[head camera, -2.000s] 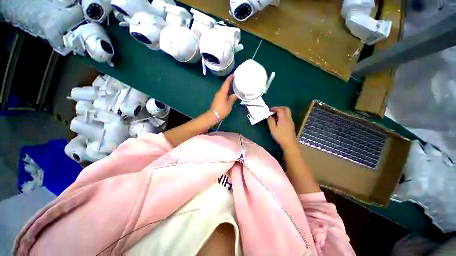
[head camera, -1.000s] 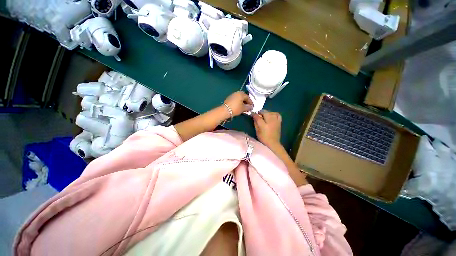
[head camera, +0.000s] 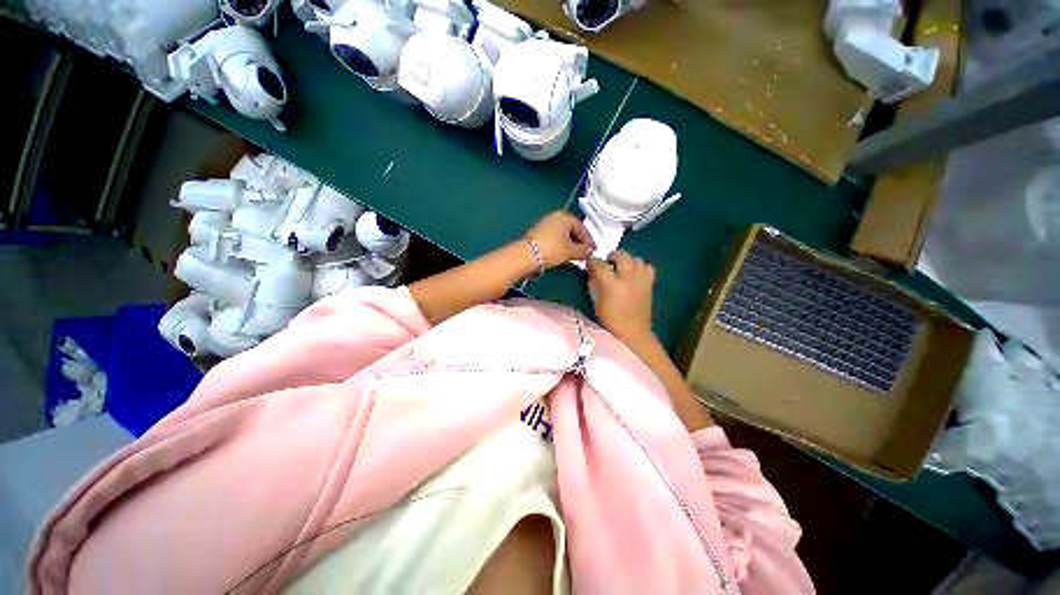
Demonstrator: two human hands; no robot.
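A white dome camera (head camera: 635, 166) lies on the green bench top in front of me, its rounded head away from me and an antenna out to the right. Its white mounting base (head camera: 602, 236) points towards me. My left hand (head camera: 560, 238) has its fingertips on the left side of the base. My right hand (head camera: 622, 287) has its fingertips at the near end of the base. Both hands are bare and close together. Any small part between the fingertips is hidden.
An open shallow carton (head camera: 773, 401) with a grid of small rectangles (head camera: 819, 308) is at right. White cameras (head camera: 448, 79) stand at back left. Cardboard (head camera: 744, 87) lies behind. A deep carton of cameras and a blue crate (head camera: 134, 360) are at lower left. A metal post (head camera: 965, 110) is at right.
Since the oldest frame, the camera has turned and its base points at me. My left hand has moved from the camera head to the base. Since the middle frame, little has changed.
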